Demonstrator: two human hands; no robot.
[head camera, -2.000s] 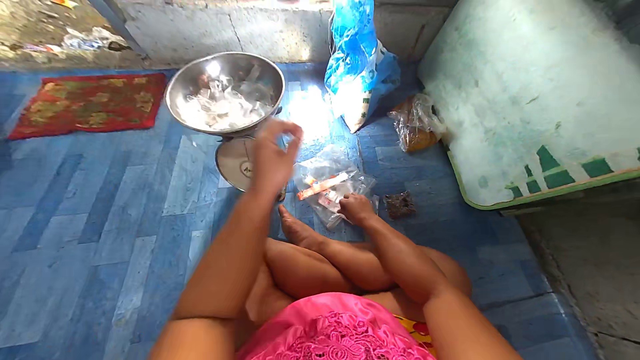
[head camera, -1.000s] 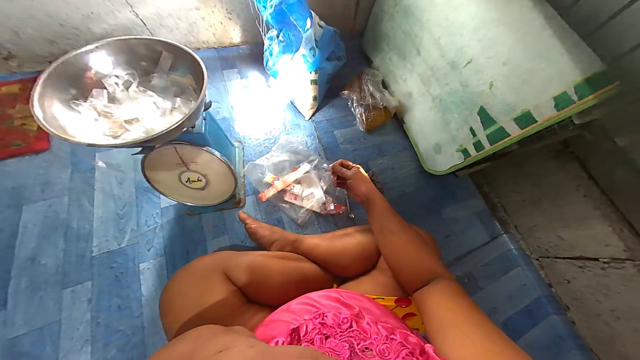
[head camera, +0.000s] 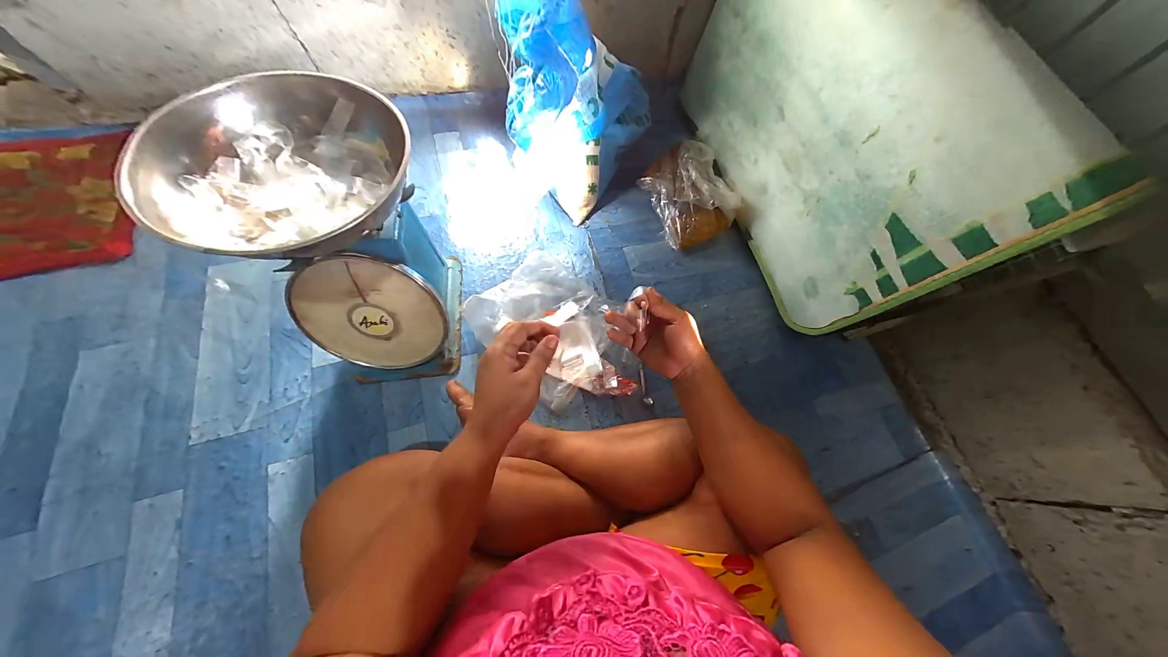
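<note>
My left hand (head camera: 525, 360) is raised over the plastic bags, its thumb and fingertips close together; whether something thin is between them cannot be told. My right hand (head camera: 659, 330), palm partly up with curled fingers, holds a small clear plastic piece (head camera: 642, 308). Beneath and between both hands lie clear plastic bags (head camera: 529, 290) with white and orange-red printed packaging (head camera: 584, 356) on the blue floor. A thin metal utensil, perhaps a spoon, (head camera: 646, 388) lies just below my right hand. To the left, a metal pan (head camera: 388, 219) of clear plastic packets (head camera: 274, 187) sits on a blue dial scale (head camera: 367, 310).
A blue bag (head camera: 547, 82) stands against the wall. Near it lies a clear bag with brownish-yellow contents (head camera: 689, 196). A worn whitish-green board or tabletop (head camera: 876, 164) with a green edge takes up the upper right. A red patterned mat (head camera: 64, 201) lies far left.
My left hand, out of view one second ago, is now over the plastic bags beside my right hand. My right hand has lifted and turned its palm partly up.
</note>
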